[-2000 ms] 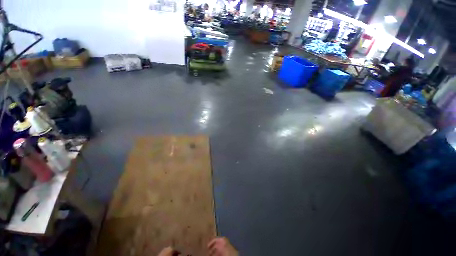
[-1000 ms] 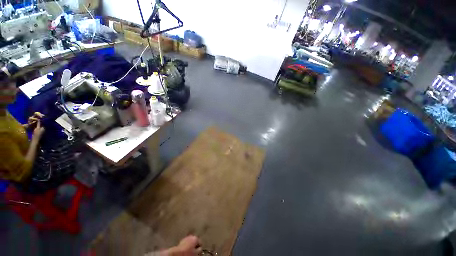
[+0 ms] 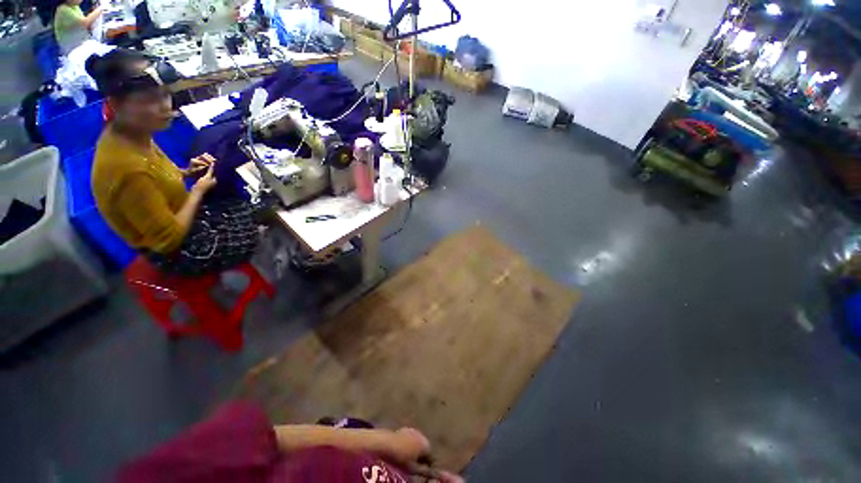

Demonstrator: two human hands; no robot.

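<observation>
My left hand (image 3: 411, 445) is low in the picture, over the near end of the brown wooden table (image 3: 453, 330). Its bare forearm comes out of a maroon sleeve. A small dark thing shows at its fingers, too blurred to name. Part of what looks like my right hand (image 3: 446, 475) shows beside it at the bottom edge, mostly cut off. I cannot tell what either hand holds. A small dark item (image 3: 346, 423) lies just beyond my left forearm, partly hidden by it.
A seated person in a mustard top (image 3: 142, 193) is at the left on a red stool (image 3: 203, 302). A sewing machine (image 3: 293, 165) and cones stand on a white table (image 3: 326, 222). A white tub cart (image 3: 47, 245) is far left. A loaded cart (image 3: 694, 151) stands by the wall.
The view has swung left, bringing the seated person, stool and tub cart fully in. My left forearm and maroon sleeve now reach across the table's near end.
</observation>
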